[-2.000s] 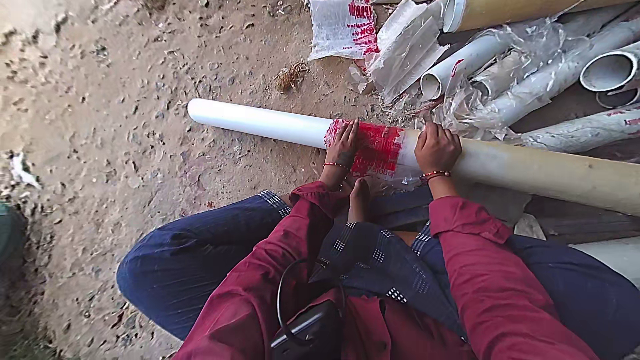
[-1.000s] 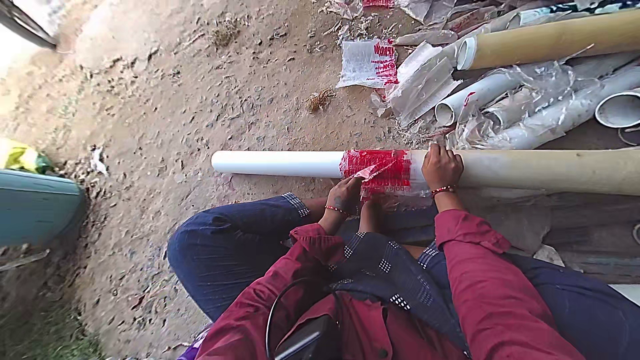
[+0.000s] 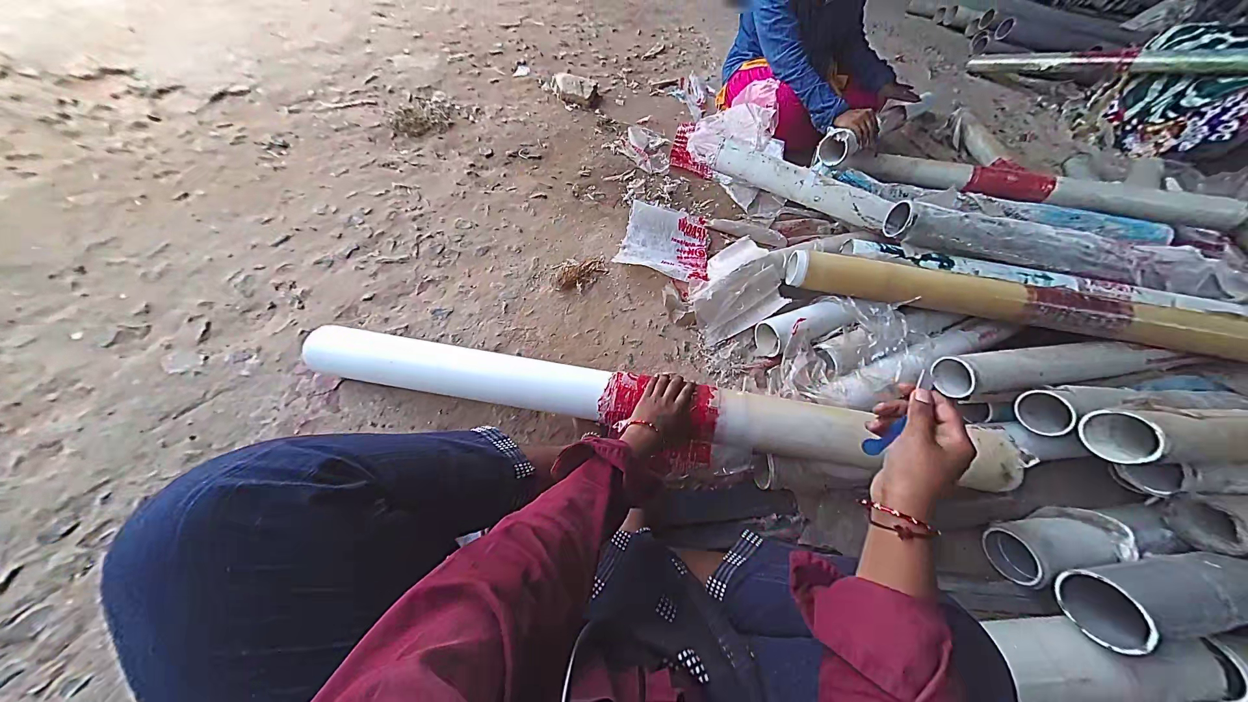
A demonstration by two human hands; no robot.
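A long plastic pipe (image 3: 799, 425) lies across in front of my legs, its left part bright white and its right part dull beige. Red-printed plastic film (image 3: 704, 414) wraps its middle. My left hand (image 3: 665, 408) rests on that film with the fingers over the pipe. Raised above the pipe's right part, my right hand (image 3: 926, 444) grips a small blue-handled tool (image 3: 885, 439) with a thin pale blade, perhaps a knife; the fingers partly hide it.
Several other pipes (image 3: 1121, 435) are piled at the right, with torn film (image 3: 741, 288) beside them. Another person (image 3: 795, 58) crouches at the top, hands at a pipe end. Bare ground (image 3: 244, 224) stretches along the left. A stone (image 3: 575, 90) lies near the top.
My right hand has come off the pipe and now holds the blue-handled tool. My left hand lies on top of the red film, where a second ago it was at its lower edge. The view has shifted.
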